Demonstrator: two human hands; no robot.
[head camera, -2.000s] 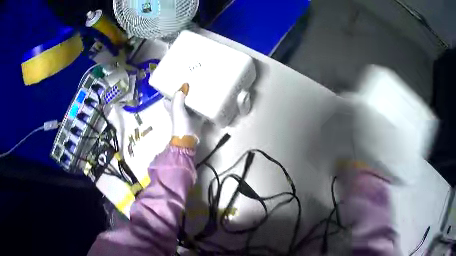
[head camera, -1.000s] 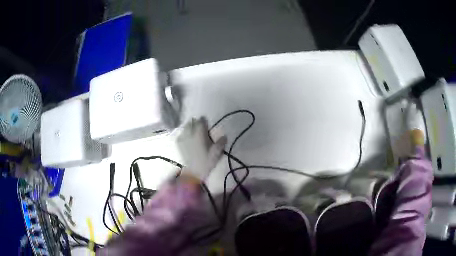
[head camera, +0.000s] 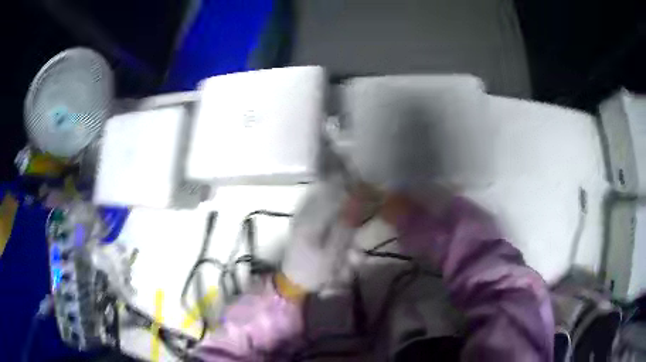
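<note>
A white projector, smeared by motion (head camera: 425, 134), is in the middle, right of a white projector with a small central mark (head camera: 255, 127). Another white projector (head camera: 142, 159) stands at the left. My right hand (head camera: 379, 203) is blurred at the lower left edge of the smeared projector and appears to hold it; the fingers are not clear. My left hand (head camera: 319, 233), in a white glove, is just left of and below my right hand. It is blurred, and its fingers and anything in them cannot be made out. Black cords (head camera: 248, 247) lie looped beside and behind my left hand.
A fan (head camera: 69, 102) stands at the far left, above a socket panel (head camera: 67, 283). More white projectors (head camera: 627, 141) stand at the right edge. A blue board (head camera: 223, 42) is behind the bench (head camera: 535, 155). Dark rounded objects are at the bottom edge.
My right hand has moved from the projectors at the far right to the middle, where a third projector now shows beside the two at left. My left hand has moved slightly right and lower.
</note>
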